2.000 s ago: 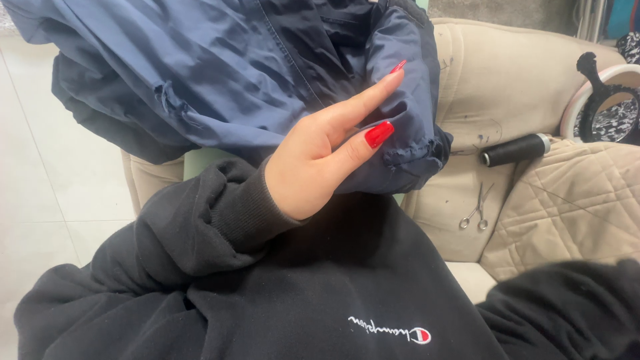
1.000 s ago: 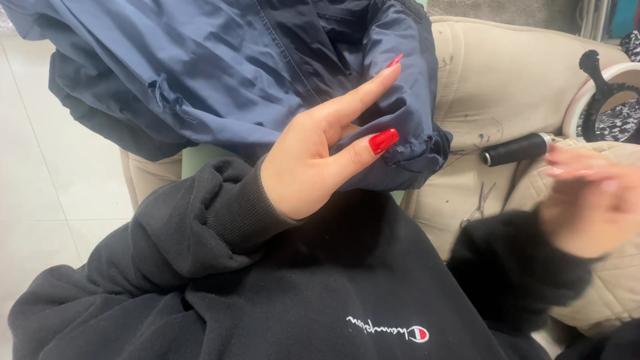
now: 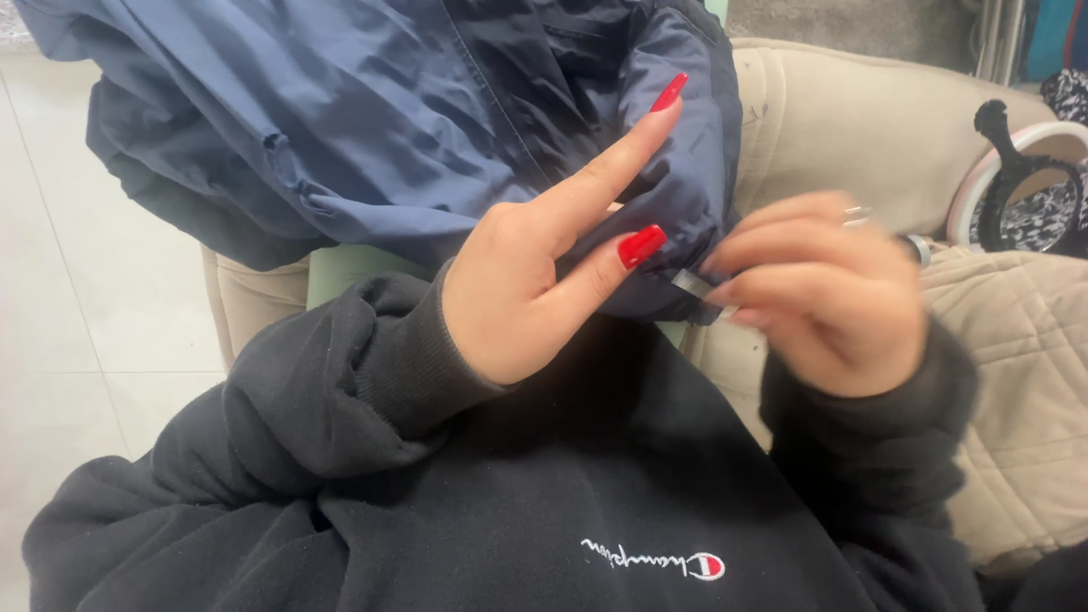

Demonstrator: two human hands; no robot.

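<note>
A blue, padded-looking garment (image 3: 382,110) lies bunched across the top middle. My left hand (image 3: 544,272) is over its near edge, index finger stretched out and thumb apart from it; the other fingers are mostly hidden, so whether they grip the cloth cannot be told. My right hand (image 3: 824,289), blurred, is at the garment's right end. It holds small metal scissors (image 3: 693,285), whose blades point left at the cloth and a finger loop shows above the knuckles. A spool of black thread (image 3: 916,250) is mostly hidden behind that hand.
Beneath is a beige padded seat (image 3: 833,110) with a quilted beige cover (image 3: 1011,374) at the right. A black toothed hair clip or band (image 3: 1001,191) lies by a round, pale-rimmed object (image 3: 965,204) at the upper right. Pale floor tiles (image 3: 51,297) show at left.
My right hand has come in from the right and reached the garment's right end. The scissors, earlier lying on the seat, are now in it. My left hand has stayed almost still.
</note>
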